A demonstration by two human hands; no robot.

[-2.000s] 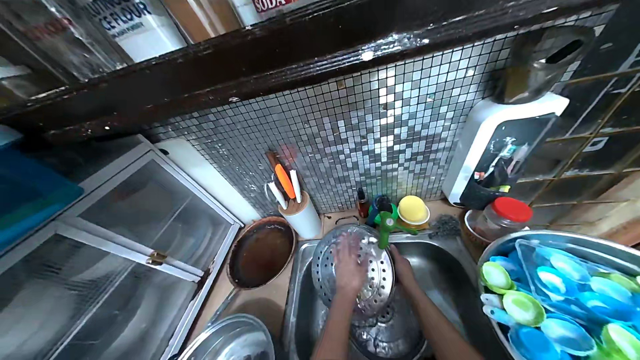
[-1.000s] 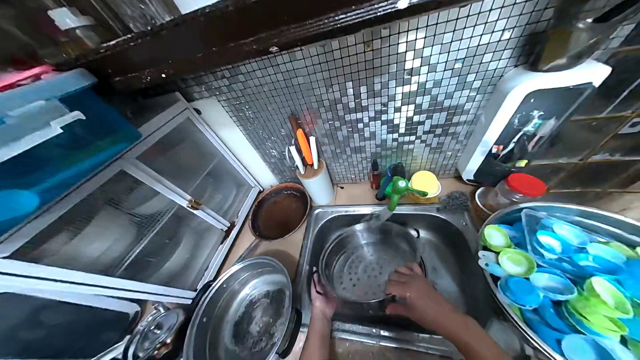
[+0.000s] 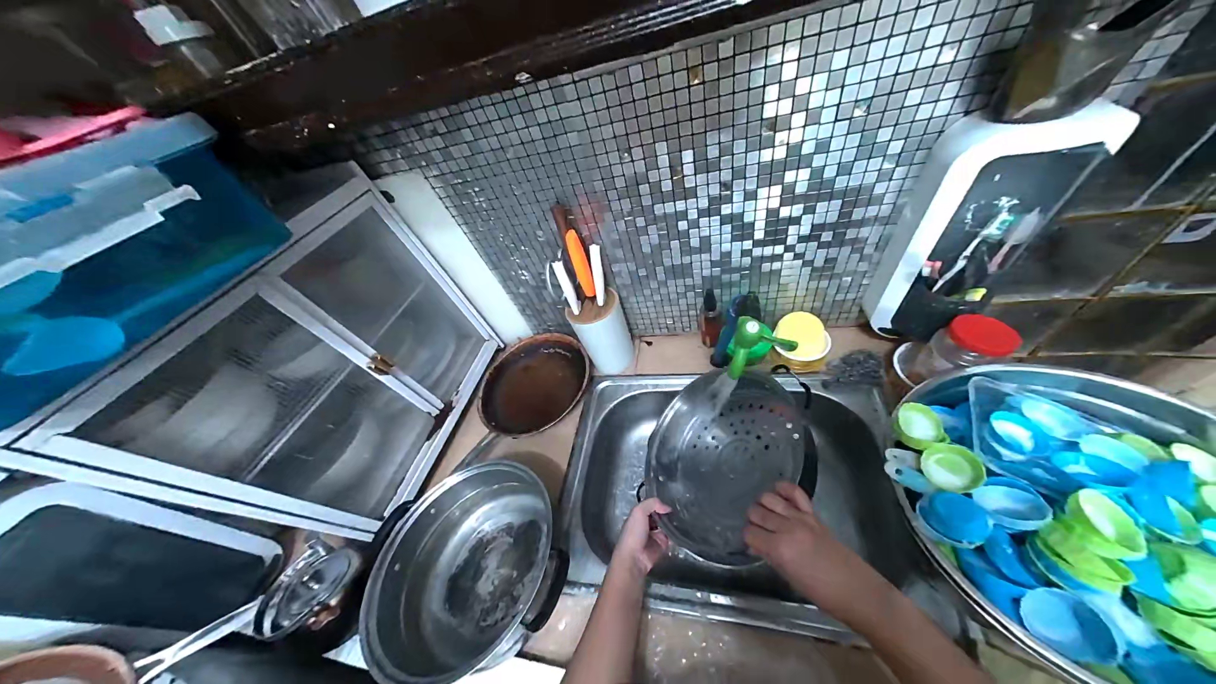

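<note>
A perforated metal strainer pan (image 3: 727,465) is tilted over the steel sink (image 3: 860,494), beneath the green faucet (image 3: 750,342). My left hand (image 3: 646,537) grips its lower left rim. My right hand (image 3: 784,522) lies at its lower right, fingers bent against the inner surface; whether they pinch anything is hard to tell. Behind the strainer, a dark curved rim with a small black handle (image 3: 806,388) shows, partly hidden. What looks like water runs from the faucet into the strainer.
Left of the sink stand a large metal pot (image 3: 465,570), a brown frying pan (image 3: 534,385) and a knife block (image 3: 605,332). On the right is a wide metal basin (image 3: 959,598) of blue and green plastic scoops, near a red-lidded jar (image 3: 985,334).
Two seconds ago my right hand was at the strainer's right edge and my left hand lay spread on its perforated face. Now both hands are at its lower side. The view has shifted left.
</note>
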